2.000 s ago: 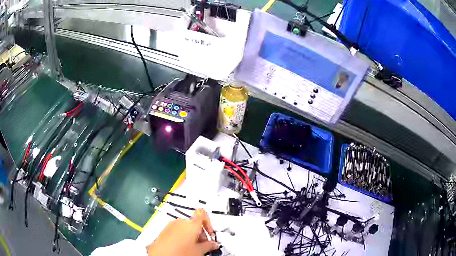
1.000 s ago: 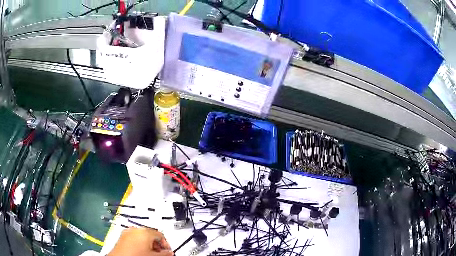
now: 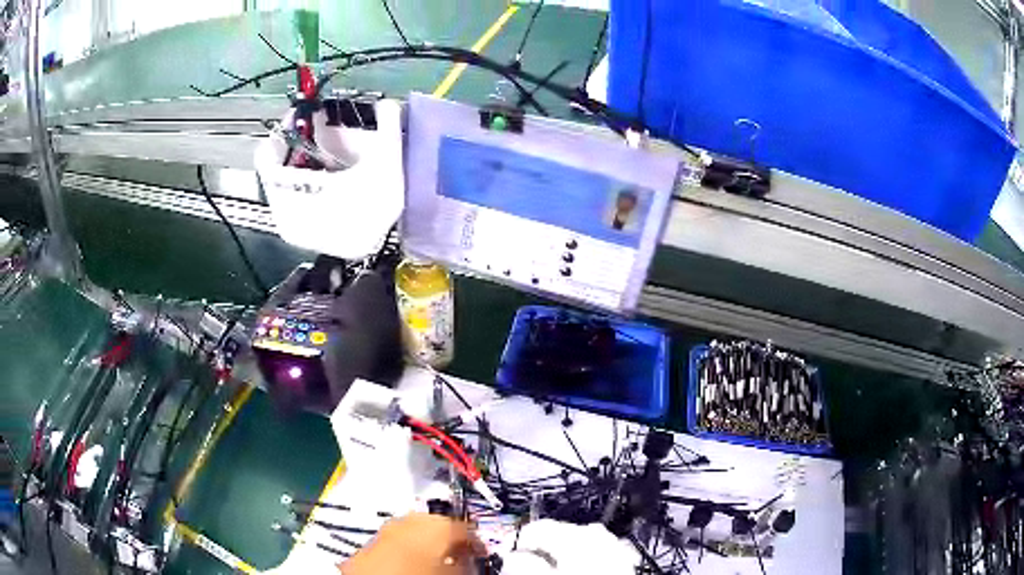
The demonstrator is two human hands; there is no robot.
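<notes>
My left hand (image 3: pixel 413 547), bare, is at the bottom edge, cut off by it, with the fingers bent. My right hand (image 3: pixel 570 548), in a white glove, is just right of it, also cut off. A small dark thing shows between them; whether either hand grips it cannot be told. A tangled pile of black leads (image 3: pixel 640 494) with small black blocks lies on the white board beyond and right of my hands. Red-handled cutters (image 3: pixel 449 445) stand in a white box holder (image 3: pixel 376 432). Several short black sticks (image 3: pixel 326 522) lie apart at left.
Two blue trays lie behind the pile, one with dark parts (image 3: pixel 584 357), one with silvery terminals (image 3: pixel 758 393). A black machine (image 3: pixel 326 337) and yellow bottle (image 3: pixel 424 315) stand behind the holder. An instruction sheet (image 3: pixel 539 202), white bin (image 3: pixel 334 202) and blue crate (image 3: pixel 808 112) are above.
The view has shifted, and the scene sits lower than one second ago. My gloved right hand has come into view beside my left hand, which is now nearer the pile.
</notes>
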